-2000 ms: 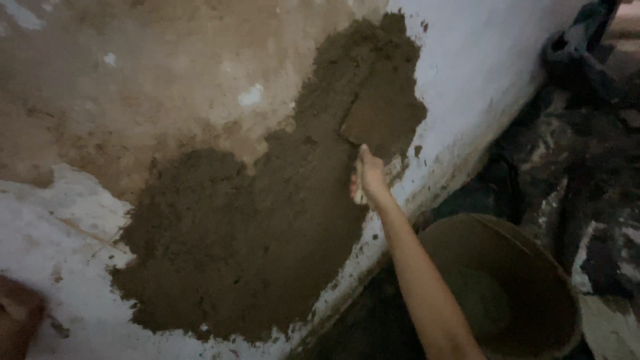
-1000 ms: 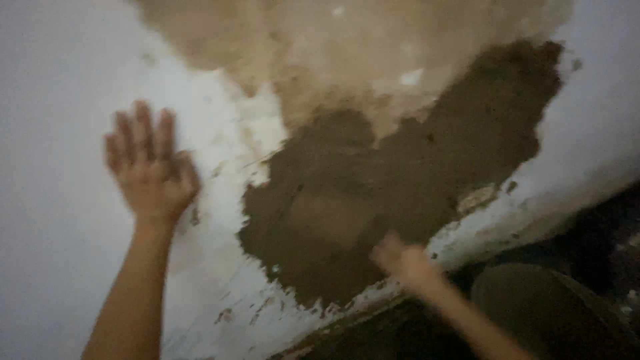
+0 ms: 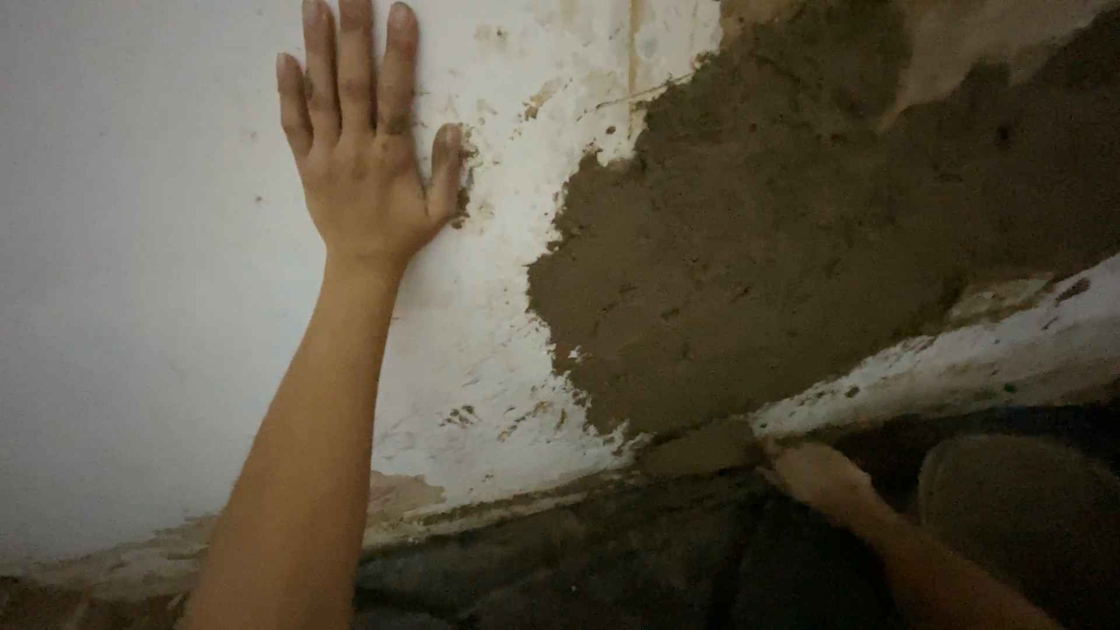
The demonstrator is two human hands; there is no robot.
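Observation:
My left hand [image 3: 372,140] lies flat against the white painted wall [image 3: 175,262], fingers spread, with nothing in it. Brown wet mortar [image 3: 744,245] covers a large patch of the wall to its right. At the lower edge of this patch, my right hand [image 3: 818,477] is closed on the handle of a trowel. The flat blade of the trowel [image 3: 696,448] rests low by the base of the wall. Most of the handle is hidden by my fingers, and the blade's outline is dim.
A bucket [image 3: 1015,516] stands at the lower right, close to my right forearm. Dark sheeting or cloth [image 3: 560,560] lies along the foot of the wall. Flaked paint and a rough ledge [image 3: 490,507] run along the wall's base.
My right hand has moved from the upper right of the mortar patch down to its lower edge. My left hand has come onto the white wall. The view has shifted left.

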